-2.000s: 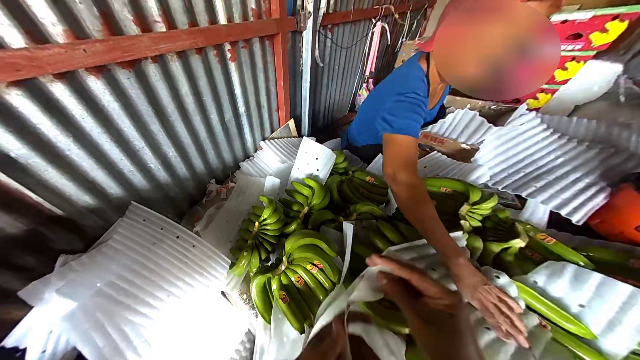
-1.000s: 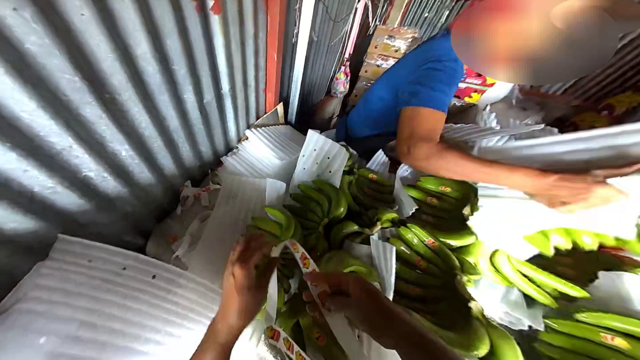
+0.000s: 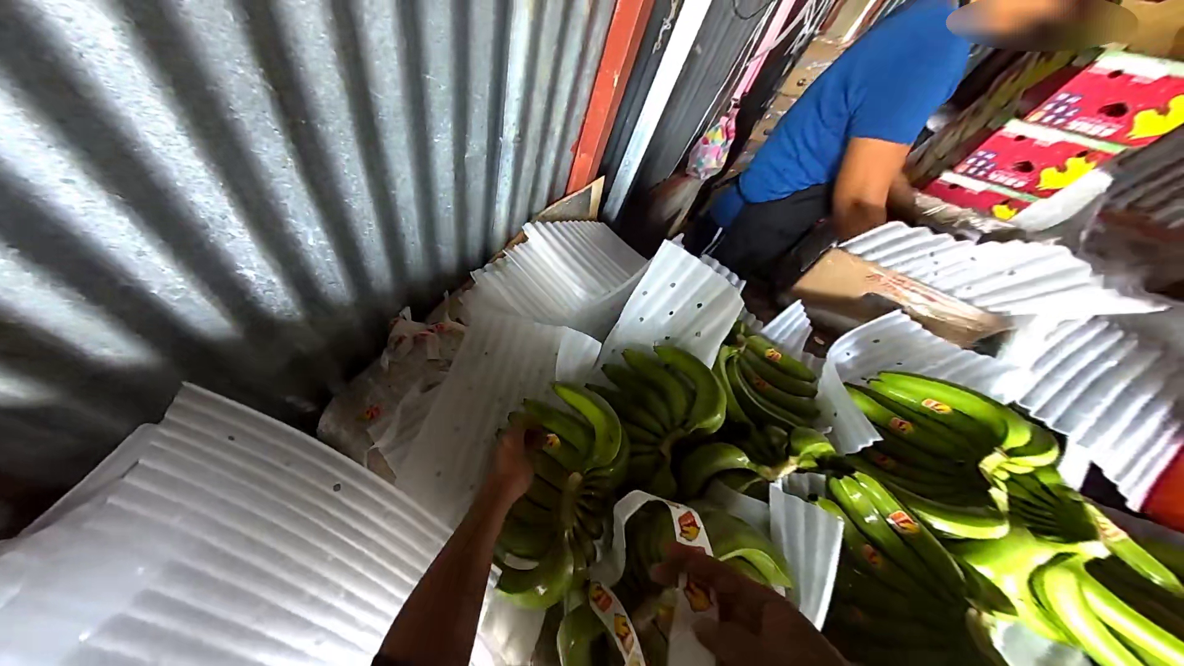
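My left hand point(image 3: 511, 462) reaches to the left side of a green banana bunch point(image 3: 578, 439); its fingertips are partly hidden against the fruit, beside a small sticker. In my right hand point(image 3: 731, 601), low in the view, is a looping white strip of stickers point(image 3: 689, 525). More green banana bunches point(image 3: 668, 398) lie around, many with stickers. White perforated corrugated sheets point(image 3: 673, 301) stand between and behind the bunches.
A stack of white corrugated sheets point(image 3: 259, 546) lies at lower left, beside a corrugated metal wall point(image 3: 231, 185). A co-worker in a blue shirt point(image 3: 860, 92) bends over a cardboard box point(image 3: 897, 296). Red printed boxes point(image 3: 1036, 157) are stacked behind.
My left hand has moved away from the sticker strip to the banana bunch, while my right hand still holds the strip. The co-worker's arm has drawn back from over the bananas.
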